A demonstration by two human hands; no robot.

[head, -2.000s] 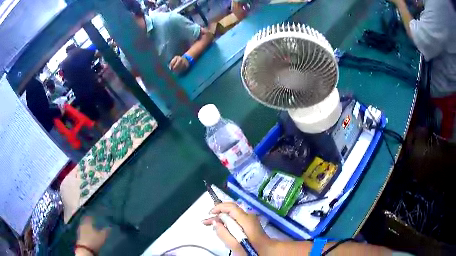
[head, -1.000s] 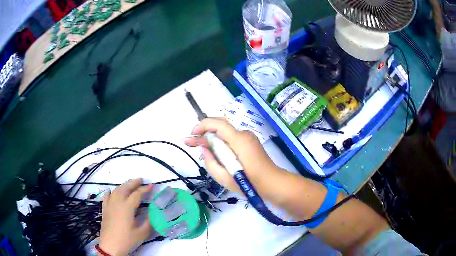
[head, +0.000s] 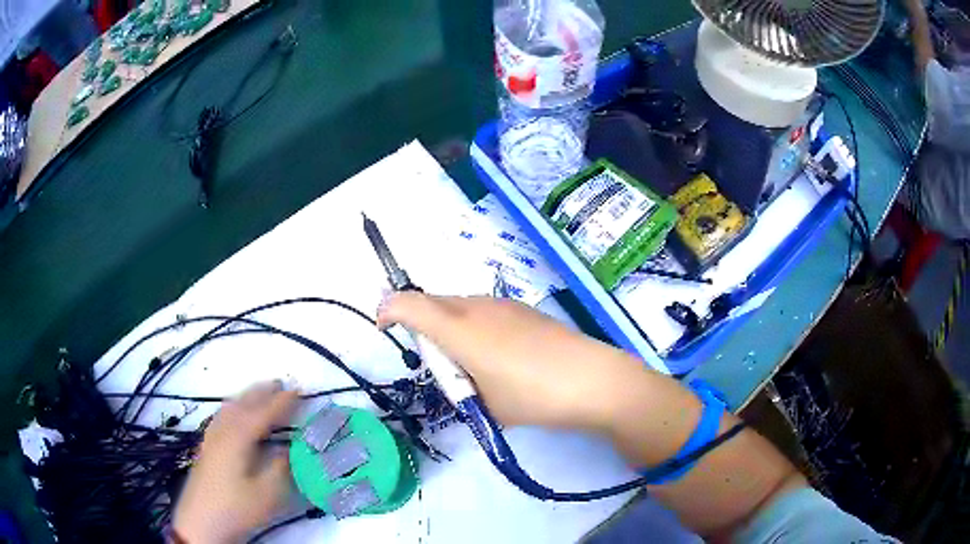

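My right hand [head: 457, 345] is closed around the soldering iron [head: 442, 369], whose metal tip points up and left over the white paper [head: 319, 255]. The green disc [head: 402, 468] lies on the paper with several flat grey pads [head: 344, 460] on top; I see no board on them. My left hand [head: 239, 468] is blurred at the disc's left side; whether it holds anything is unclear. Black cables [head: 287, 332] curve across the paper from a heap [head: 106, 457] at the left. Board-and-cable assemblies [head: 434, 402] lie partly hidden beside the iron. Snips [head: 420, 434] lie right of the disc.
The blue tray [head: 638, 338] at the right holds a water bottle [head: 545, 96], green packet [head: 609, 221] and yellow sponge [head: 706, 217]. The white fan [head: 757, 80] stands behind. A board of small green pieces [head: 138, 53] lies upper left. A person's sleeve [head: 952, 117] shows at right.
The view first swung down from the fan and workers to the paper. My left hand has come to the disc. My right hand keeps hold of the iron, now lower over the assemblies.
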